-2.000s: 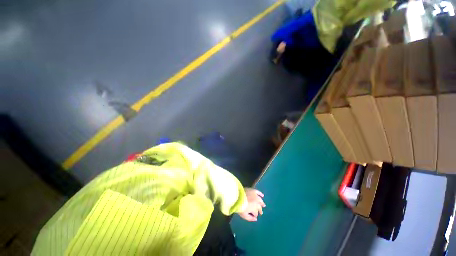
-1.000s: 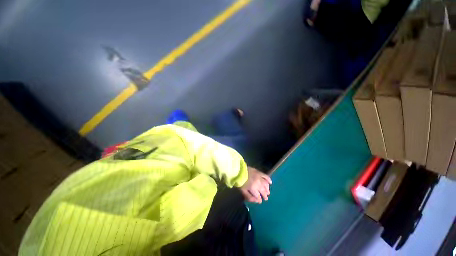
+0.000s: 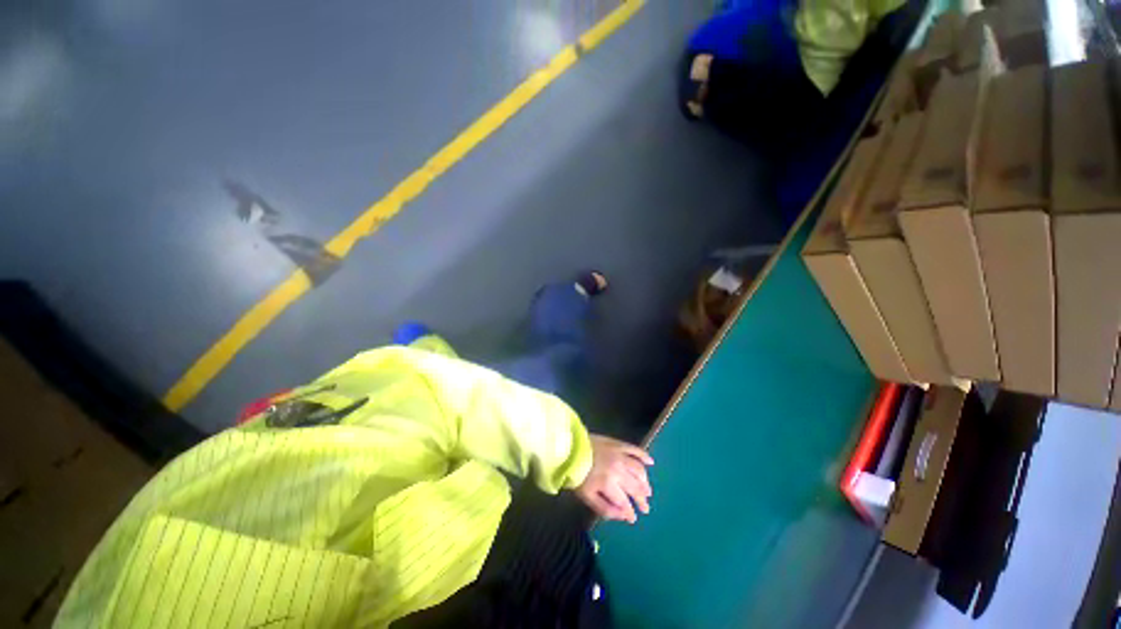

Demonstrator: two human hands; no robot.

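My left hand [image 3: 615, 478], bare, comes out of a yellow striped sleeve at lower centre. It lies at the near edge of the green bench [image 3: 750, 406], fingers bent and slightly apart, holding nothing visible. My right hand is out of the picture. At the right, several brown cartons [image 3: 959, 277] stand on edge side by side. Below them, a red tray or flat box [image 3: 869, 440] with a white label lies beside an open brown mailer carton [image 3: 928, 464] with a dark interior.
A person in blue and a yellow garment [image 3: 836, 43] is at the top right. Another person's blue sleeve [image 3: 562, 313] shows beyond my arm. A brown thing with a white label [image 3: 711, 301] is beside the bench. A yellow line [image 3: 430, 172] crosses the grey floor; brown cartons [image 3: 55, 479] are at lower left.
The view has swung and partly back. My left hand stays at the bench edge, its fingers more drawn in than two seconds ago. The other person's blue sleeve shows more clearly. The cartons keep their arrangement.
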